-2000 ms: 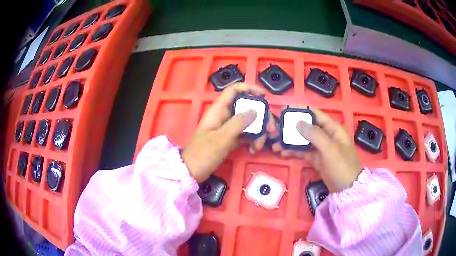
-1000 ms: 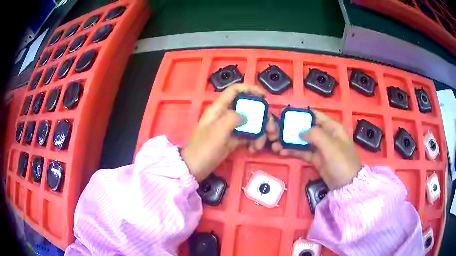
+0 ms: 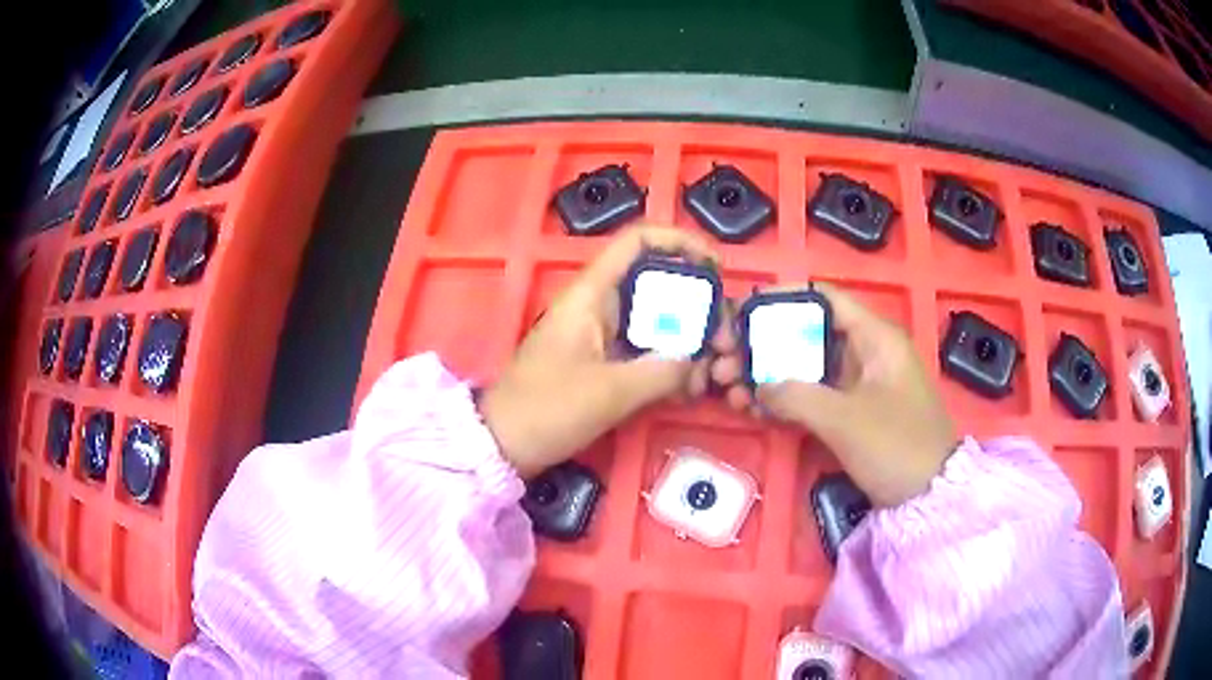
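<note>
My left hand (image 3: 581, 359) holds a dark smartwatch unit (image 3: 669, 314) face up, its screen lit white with a pale blue patch. My right hand (image 3: 884, 399) holds a second dark smartwatch unit (image 3: 787, 338) beside it, also lit white with pale blue areas. Both thumbs lie at the lower edges of the screens. Both hands are above a red-orange compartment tray (image 3: 481, 314). In its pockets, several dark units lie face down, such as one at the top (image 3: 728, 202), and several light ones, such as one below my hands (image 3: 702, 496).
A neighbouring red-orange tray (image 3: 285, 253) at the left holds glossy black units (image 3: 189, 247). A pale metal rail (image 3: 638, 102) runs behind the main tray. White paper (image 3: 1190, 286) shows at the right edge. Part of another red-orange tray (image 3: 1130, 47) is at the top right.
Both thumbs have moved down from the middle of the screens to their lower edges. The white screens now show pale blue patches. Both units are still held in nearly the same place.
</note>
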